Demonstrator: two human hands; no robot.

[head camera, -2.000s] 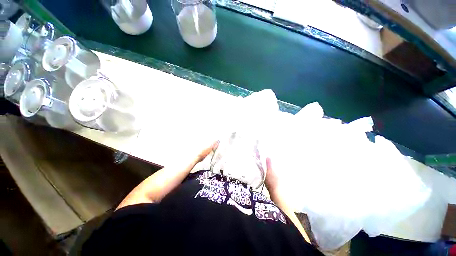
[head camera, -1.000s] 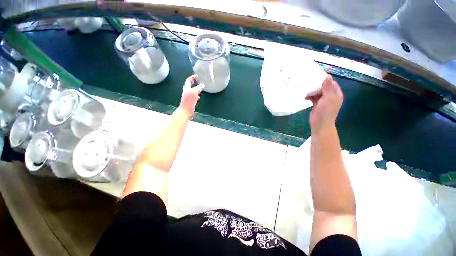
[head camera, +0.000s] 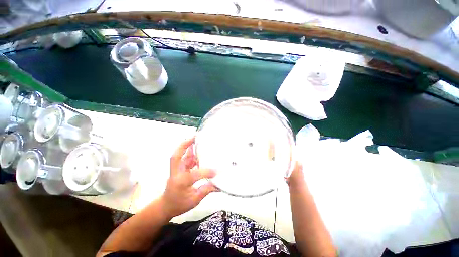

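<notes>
A clear jar (head camera: pixel 245 145) is held up close to the camera, its round whitish lid end facing me with small dark dots on it. My left hand (head camera: pixel 187 181) grips its left side, fingers and thumb spread along the rim. My right hand (head camera: pixel 296 173) is at its lower right edge, its fingers mostly hidden behind the jar. A bagged jar (head camera: pixel 313 85) stands on the dark green conveyor belt (head camera: pixel 211 75) at the back right. A white heap of poly bags (head camera: pixel 372 196) lies on the right of the bench.
Several waiting clear jars (head camera: pixel 83 168) stand at the left end of the white bench (head camera: pixel 151 145). Another jar (head camera: pixel 140 65) stands on the belt at the back left. A raised shelf edge (head camera: pixel 201 22) crosses the top. Brown cardboard (head camera: pixel 60 221) is below at the left.
The bagged jar has been released on the belt. The nearer jar was taken from the belt and brought in front of me, now between both hands.
</notes>
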